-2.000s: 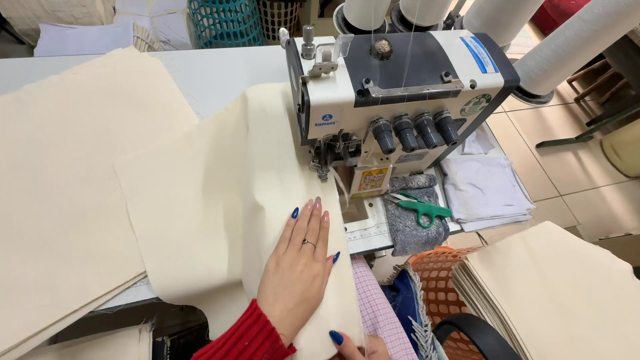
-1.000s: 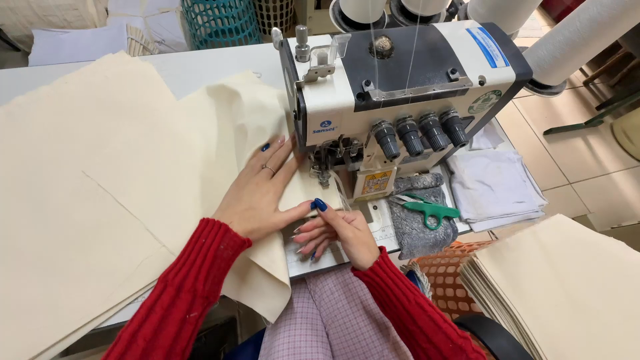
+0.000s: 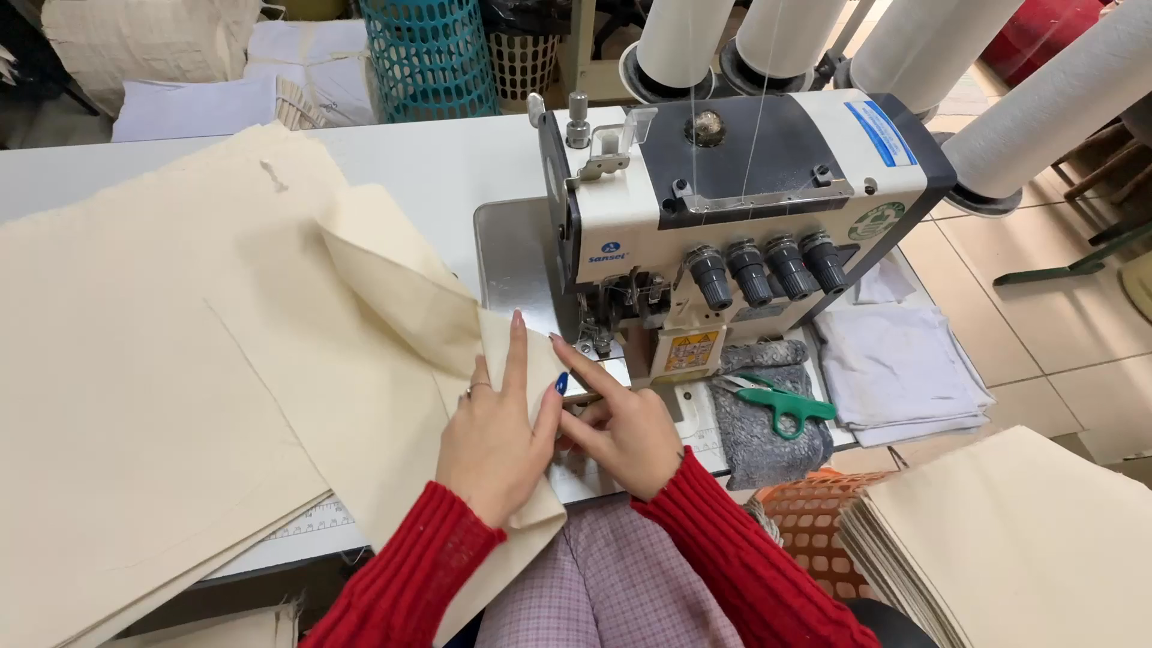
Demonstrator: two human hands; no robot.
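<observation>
A cream fabric piece lies folded over in front of an overlock sewing machine. My left hand rests flat on it with the fingers spread, near the presser foot. My right hand is at the fabric's right edge, its index finger stretched toward the corner and the other fingers curled; whether it pinches the edge is hidden. The two hands almost meet at the thumb. Green-handled thread snips lie on a grey cloth right of the needle area.
A large stack of cream fabric covers the table's left side. Folded white cloths lie right of the machine. Another cream stack stands at the lower right beside an orange basket. Thread cones rise behind.
Two seconds ago the cream piece lay spread under my left hand by the presser foot. Now it is folded over, farther left, and my right hand has come up beside my left.
</observation>
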